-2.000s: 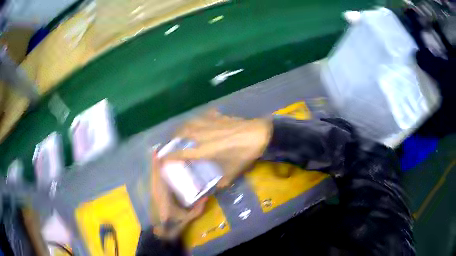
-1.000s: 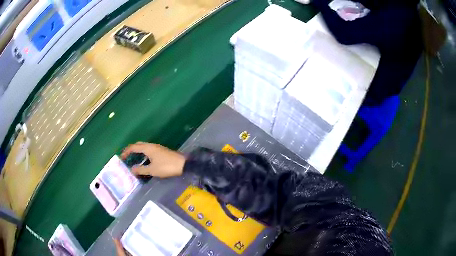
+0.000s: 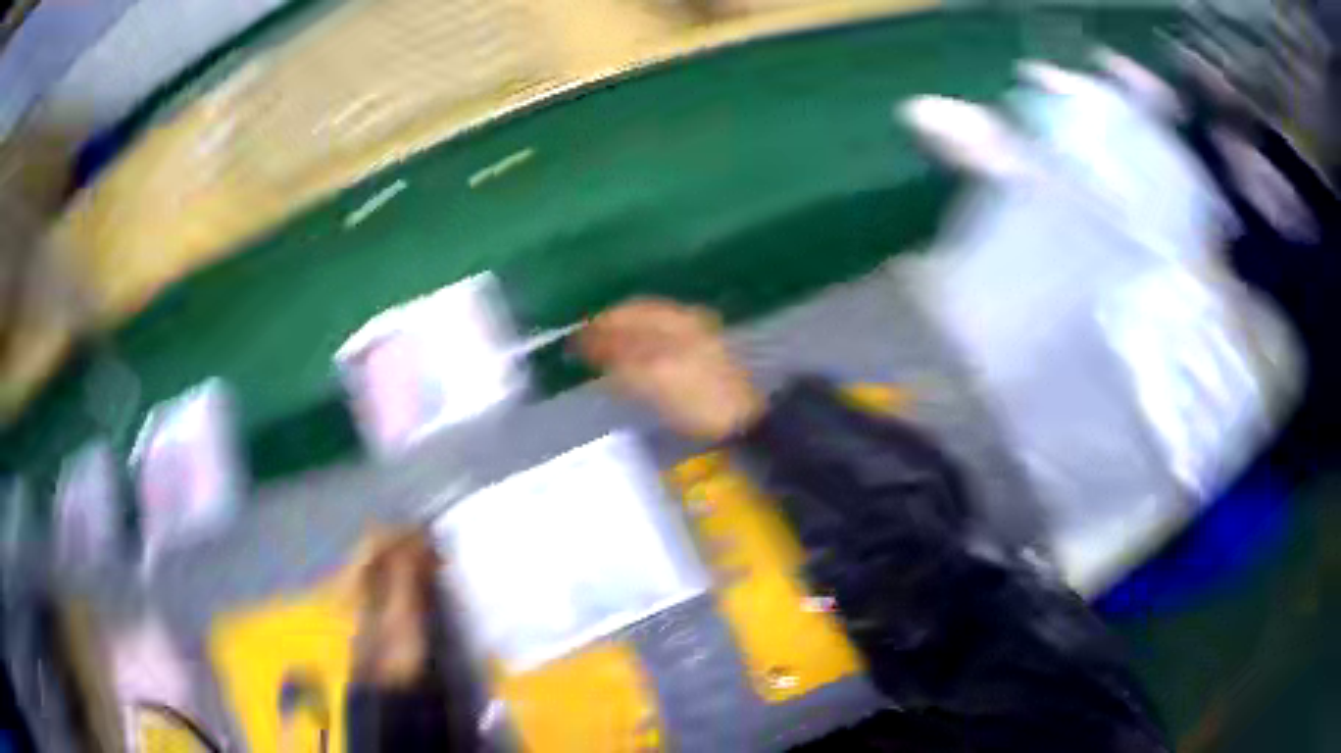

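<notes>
The picture is badly blurred. A white inner tray (image 3: 574, 552) lies on the bench in front of me, with no pink piece visible in it. My left hand (image 3: 394, 603) is beside its left edge; blur hides whether it touches or holds anything. My right hand (image 3: 662, 361) is above the tray's far right corner, fingers bent. A thin white streak (image 3: 552, 338) runs from its fingertips toward a filled tray (image 3: 427, 368) with pink in it, at the belt's near edge. I cannot tell if the hand grips the streak.
More pink and white trays (image 3: 188, 464) stand at the left along the green belt (image 3: 633, 162). Tall white tray stacks (image 3: 1015, 338) stand at the right, near a person in dark clothes. Pale scraps (image 3: 375, 203) lie on the belt. A pale pink thing (image 3: 152, 669) is at the lower left.
The view has swung, shifting the stacks right. My right hand no longer reaches to the filled tray's side; it is farther right of it. My left hand now shows more fully.
</notes>
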